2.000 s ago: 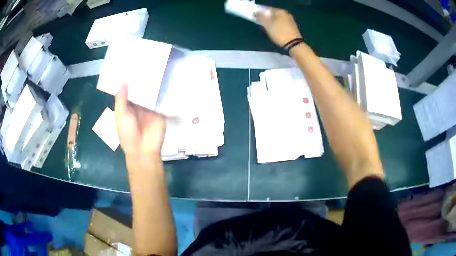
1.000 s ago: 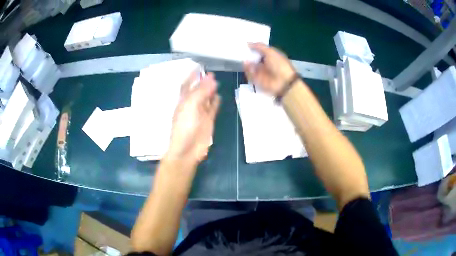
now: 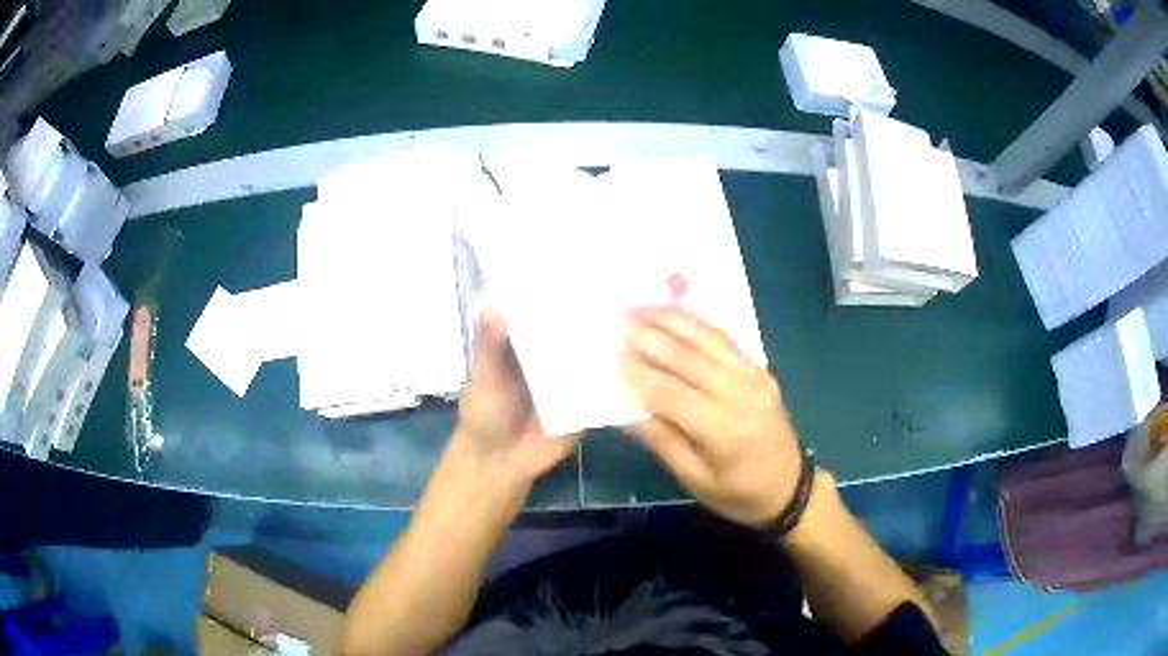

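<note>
My left hand (image 3: 501, 400) is at the lower left edge of a white folding carton (image 3: 557, 301), with its fingers along the side. My right hand (image 3: 711, 404) lies on the lower right part of the carton, fingers together. The carton is partly raised and slants over the right pile of flat box blanks (image 3: 717, 231), which shows a red print. The left pile of flat blanks (image 3: 378, 288) lies beside it, with a white card flap (image 3: 243, 336) sticking out to its left.
White cartons are stacked at the right (image 3: 916, 212) and far left (image 3: 64, 192). Finished cartons lie beyond the pale rail (image 3: 295, 167), at the top centre (image 3: 512, 28) and top left (image 3: 170, 103). An orange-handled tool in clear plastic (image 3: 140, 365) lies at the left. White papers (image 3: 1095, 244) are at the right edge.
The closed white carton has gone from my hands to the far side of the bench. Both hands have come down to the near side and now hold a carton by the right pile.
</note>
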